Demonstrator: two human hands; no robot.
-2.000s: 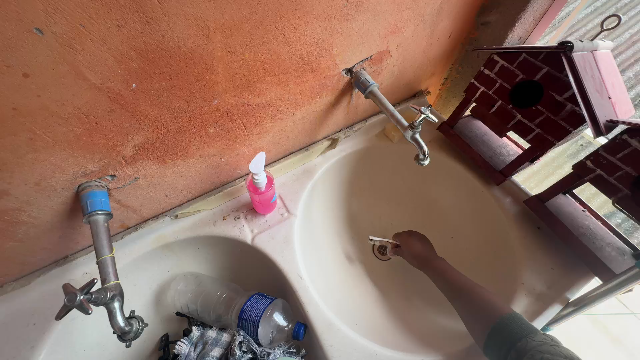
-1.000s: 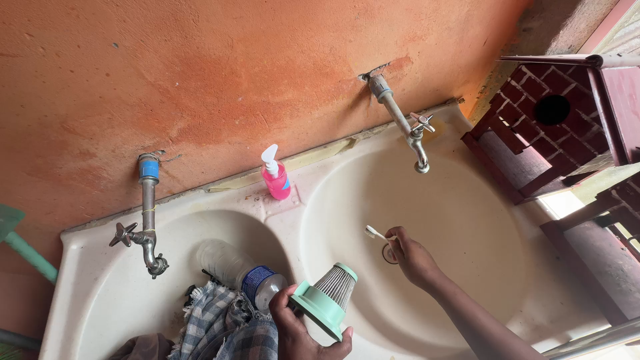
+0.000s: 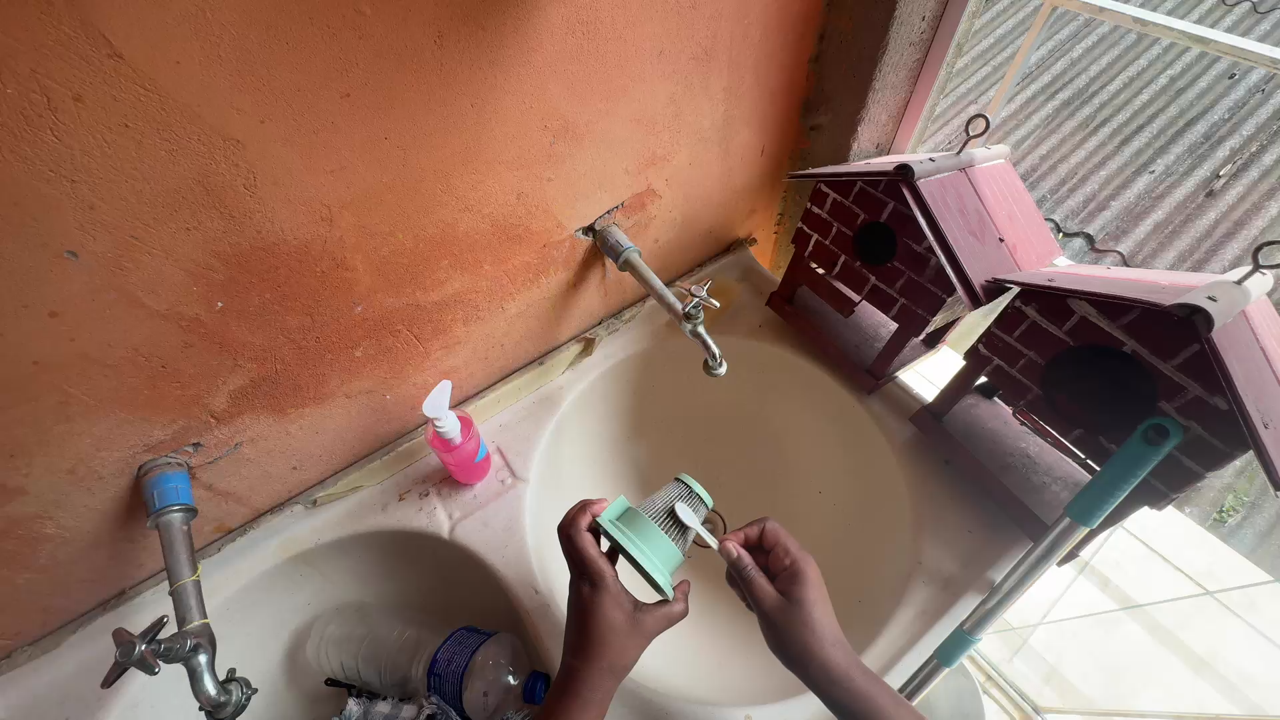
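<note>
My left hand [image 3: 612, 600] grips the green plastic rim of a pleated cone-shaped filter [image 3: 660, 530], held tilted above the right sink basin [image 3: 800, 430]. Between the thumb and fingers of my right hand [image 3: 785, 595] is a small white plastic utensil [image 3: 697, 522], perhaps a brush or spoon. Its rounded tip is at the filter's pleats; whether it touches them I cannot tell. Behind both hands, the basin's drain [image 3: 712, 528] shows in part. A metal tap [image 3: 690, 310] reaches out over this basin from the wall.
A pink soap pump bottle [image 3: 460, 445] stands on the ledge between the basins. A plastic bottle [image 3: 400, 655] and checked cloth [image 3: 385, 708] lie in the left basin, near another tap [image 3: 195, 650]. Brick-patterned birdhouses [image 3: 880, 250] and a green-and-metal pole [image 3: 1040, 550] are at the right.
My left hand, out of view two seconds ago, came in holding the filter and has moved it over the right basin. The white utensil in my right hand is now at the pleats.
</note>
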